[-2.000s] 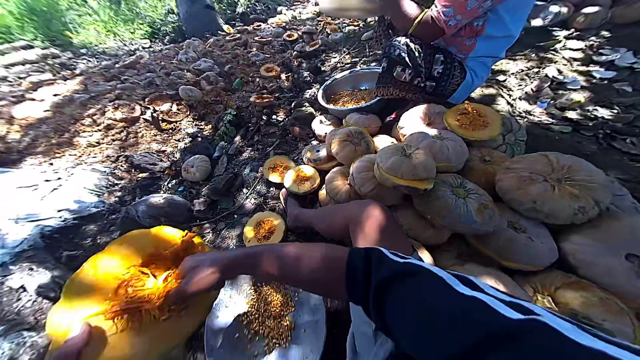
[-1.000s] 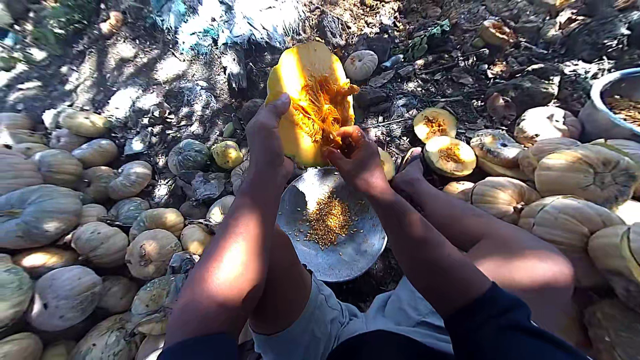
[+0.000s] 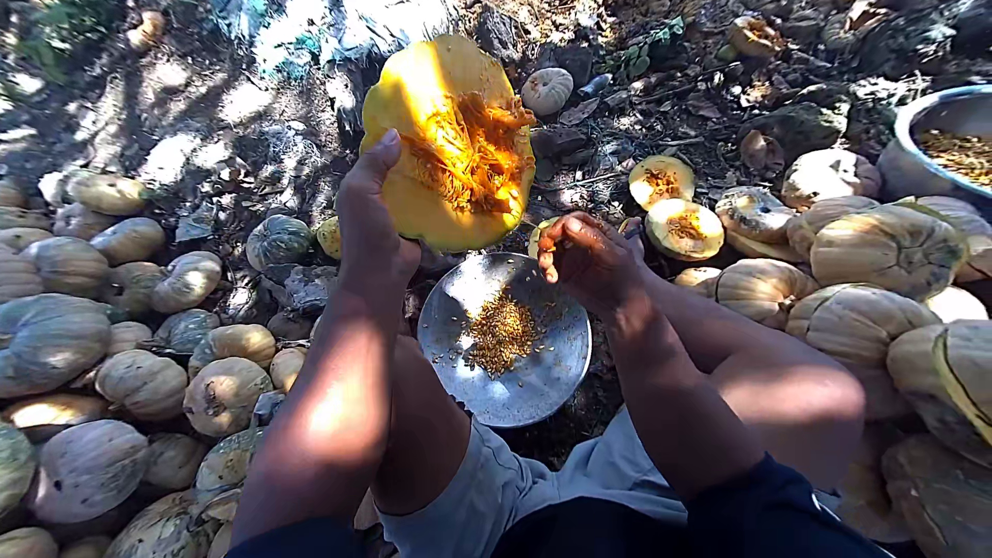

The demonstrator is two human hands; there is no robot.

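Observation:
My left hand (image 3: 377,205) grips the left edge of a large pumpkin half (image 3: 415,101), its cut face and orange stringy pulp turned toward me. Between my knees lies a shallow metal bowl (image 3: 535,391) with a heap of pumpkin seeds (image 3: 502,333) in it. My right hand (image 3: 581,256) hangs over the bowl's upper right rim, apart from the pumpkin half, with its fingers curled; a few small pale bits, seemingly seeds, show at the fingertips. What its palm holds is hidden.
Whole pumpkins (image 3: 143,384) are piled along the left, and more pumpkins (image 3: 887,248) along the right. Two small cut pumpkin halves (image 3: 684,229) lie beyond my right hand. A deeper metal basin (image 3: 907,116) with seeds stands at the far right. One pale pumpkin (image 3: 547,91) rests behind the held half.
My right hand has come away from the pulp, down and right to above the bowl's rim. The pumpkin half stays in my left hand. The view has swung considerably since the oldest frame.

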